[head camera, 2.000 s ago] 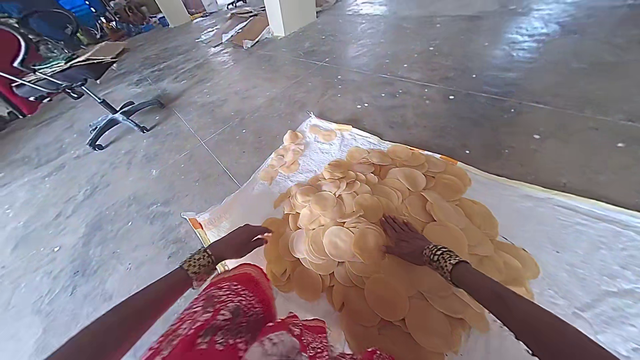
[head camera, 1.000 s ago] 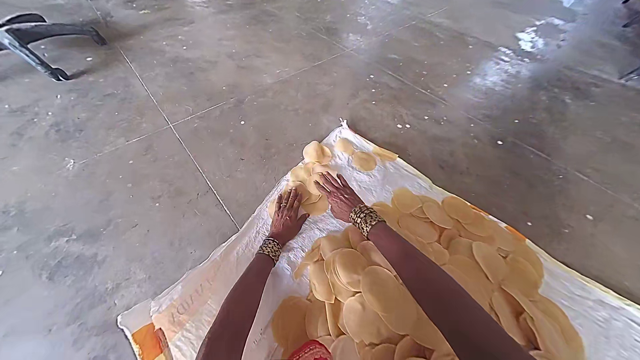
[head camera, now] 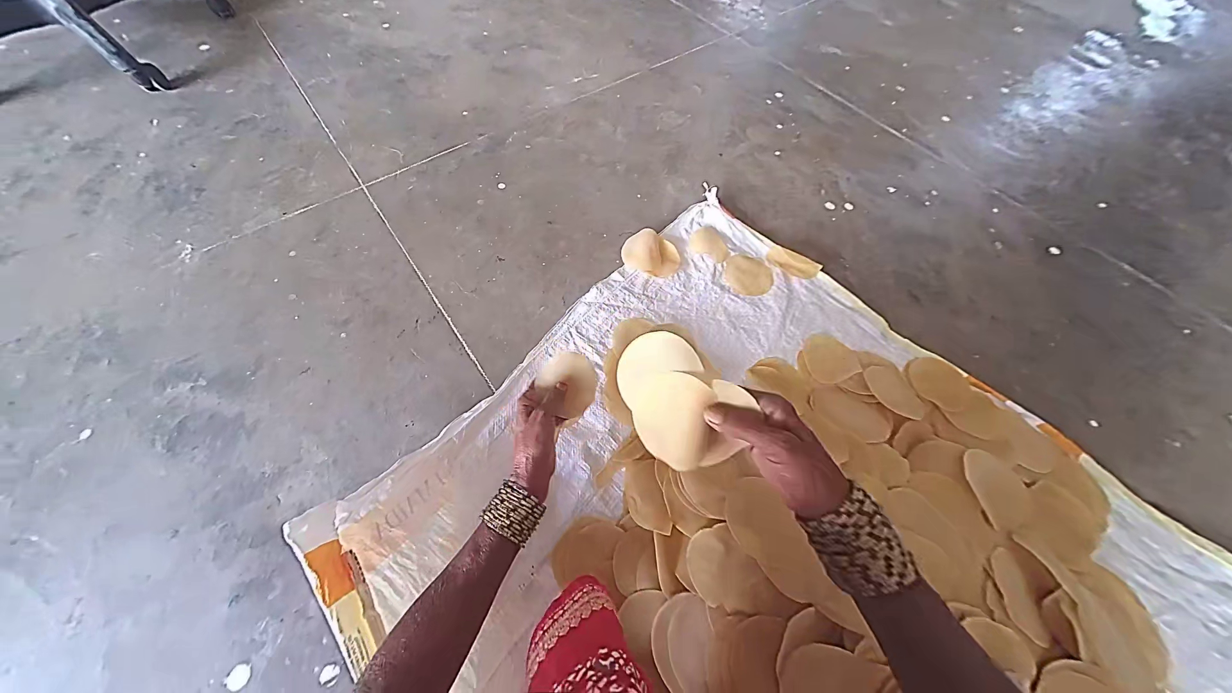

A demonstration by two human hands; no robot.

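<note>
Thin round tan discs, which look like papads, lie in a large overlapping heap (head camera: 751, 568) on a white woven plastic sheet (head camera: 433, 500). My left hand (head camera: 537, 438) pinches one disc (head camera: 570, 383) above the sheet's left part. Several overlapping pale discs (head camera: 674, 414) are gripped by my right hand (head camera: 784, 448), thumb on top, over the upper left side of the heap. Beneath these, more discs (head camera: 630, 337) are partly hidden. Near the sheet's far corner lie a few separate discs (head camera: 748, 275). Both wrists wear patterned bangles.
Smooth grey floor (head camera: 577, 125) with pale joint lines and small white specks surrounds the sheet. The leg of a chair base (head camera: 106, 43) stands at the upper left. Red patterned cloth (head camera: 587, 640) of the clothing shows at the bottom edge.
Both hands were flat on the small group of discs near the sheet's far corner one second ago. Now they are nearer to me, and each holds lifted discs.
</note>
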